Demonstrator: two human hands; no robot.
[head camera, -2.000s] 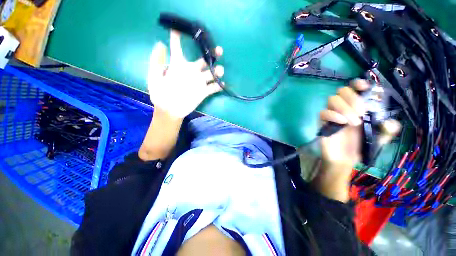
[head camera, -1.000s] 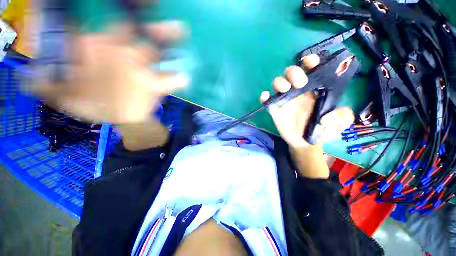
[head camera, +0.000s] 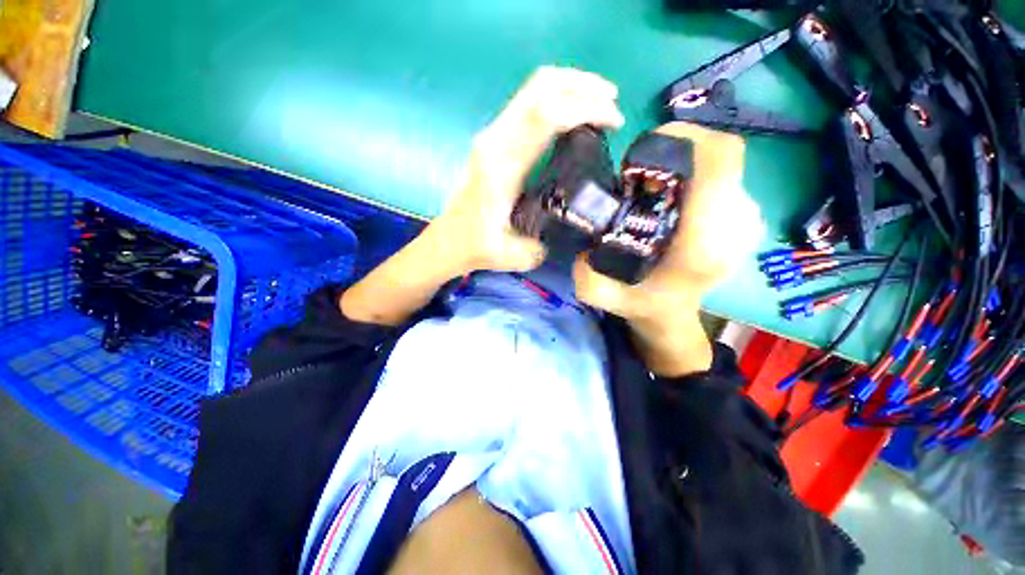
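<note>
My left hand (head camera: 506, 180) is closed around a black battery clamp (head camera: 571, 185), slightly blurred, at the bench's front edge. My right hand (head camera: 691, 242) is closed around another black clamp (head camera: 646, 202), with its jaw end and coppery metal facing the camera. The two clamps are side by side, close together; I cannot tell if they touch. Their leads are mostly hidden, with small red and blue tips (head camera: 543, 292) showing over my lap. A large pile of black clamps (head camera: 865, 157) lies at the right on the green bench mat (head camera: 371, 79).
A blue mesh basket (head camera: 230, 292) with black leads (head camera: 141, 275) stands at the left, below the bench. Red-blue lead tips (head camera: 899, 388) hang over the right bench edge above a red bin (head camera: 826, 461). A wooden board (head camera: 43, 67) is in the far left corner.
My left hand has come back from the left and now holds a clamp beside the right one. My right hand has turned its clamp so that the jaw end faces the camera.
</note>
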